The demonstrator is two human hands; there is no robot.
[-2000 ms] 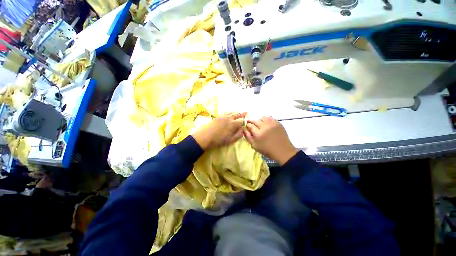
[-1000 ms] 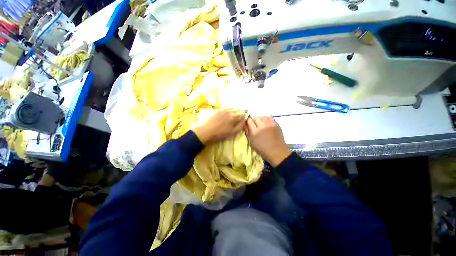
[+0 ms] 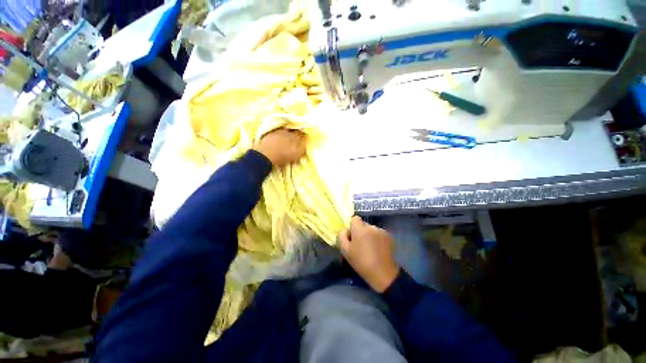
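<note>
A yellow garment piece is stretched between my two hands, running down from the table to my lap. My left hand is closed on its upper part, with the fingertips partly hidden in the cloth. My right hand pinches its lower edge below the table's front edge. A pile of yellow pieces lies left of the needle. Blue thread snips lie on the machine bed, untouched.
The white JACK sewing machine stands ahead, its needle area near the pile. A dark green-handled tool lies under its arm. A measuring scale runs along the table front. Another machine stands at left.
My hands were together at the cloth's edge and are now apart. My left hand moved up and left, my right hand down towards my lap, and the cloth is drawn out between them.
</note>
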